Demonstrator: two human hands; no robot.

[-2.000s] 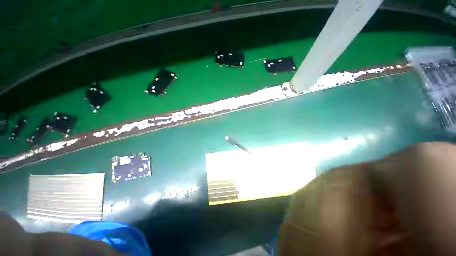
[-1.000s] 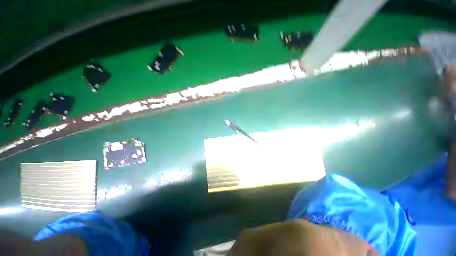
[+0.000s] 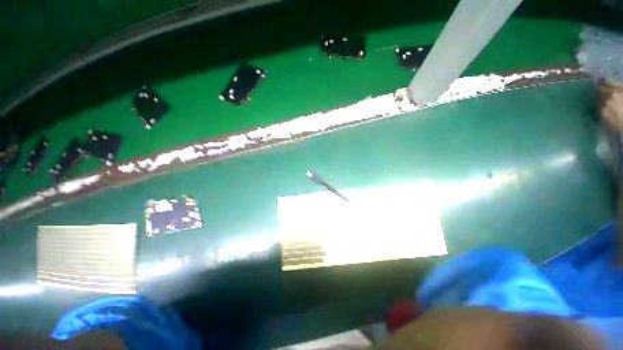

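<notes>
The bright white adhesive sheet (image 3: 369, 229) lies on the bench in front of me, with ruled lines at its lower left. Dark tweezers (image 3: 329, 187) lie at its upper edge, touched by no hand. A dark board with pale spots (image 3: 173, 216) lies left of it, beside a beige striped sheet (image 3: 89, 256). My right hand (image 3: 485, 332) is a large blur cut off by the bottom edge, near a blue sleeve and a red band; its fingers are hidden. My left hand (image 3: 89, 342) is a blurred sliver at the bottom left; its fingers are not visible.
Several dark boards (image 3: 242, 84) lie on the green belt behind the chipped rail (image 3: 259, 135). A slanting grey post (image 3: 461, 55) stands at the rail. Another person's hand (image 3: 611, 106) is at the right edge by clear plastic (image 3: 604, 55). A pale object (image 3: 331, 341) shows at the bottom edge.
My right hand has dropped from over the bench's right side to the bottom edge, and its blue sleeve now shows. Another person's hand has appeared at right. The view has shifted slightly.
</notes>
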